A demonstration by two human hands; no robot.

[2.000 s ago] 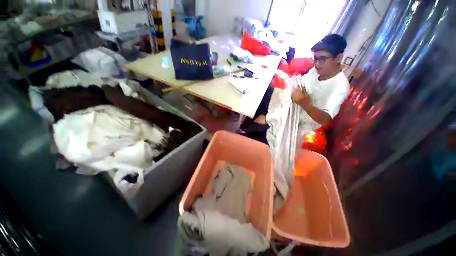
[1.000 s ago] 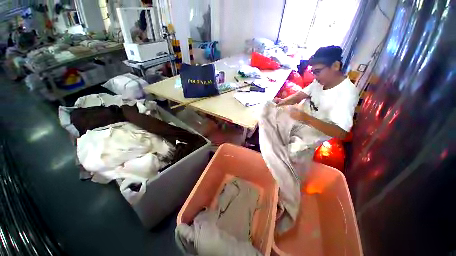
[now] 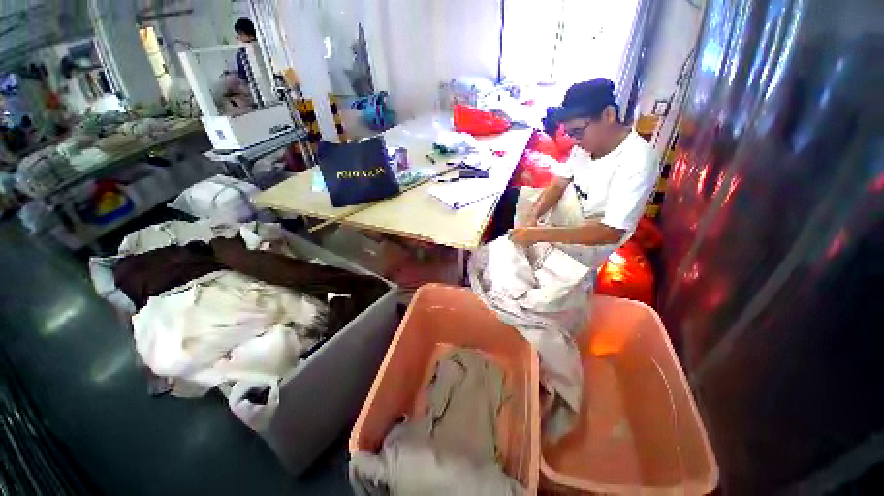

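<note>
Neither of my hands is in the picture. Nearest in front of me stand two orange plastic tubs side by side. The left tub (image 3: 388,402) holds a beige garment (image 3: 465,397), and more beige cloth hangs over its near edge. The right tub (image 3: 659,407) has part of another beige garment (image 3: 548,334) hanging into its left side. A seated person in a white shirt (image 3: 620,184) holds the upper part of that garment in their lap with both hands.
A grey bin (image 3: 320,407) at the left holds white cloth (image 3: 228,329) and dark brown cloth (image 3: 291,271). Behind it are a pale worktable (image 3: 426,218) with a navy bag (image 3: 357,172), papers and a red bag (image 3: 480,119). A shiny plastic curtain (image 3: 766,242) hangs at the right.
The seated person has lowered and gathered the beige garment in their lap. The view has shifted slightly. The cloth in the left tub looks unchanged.
</note>
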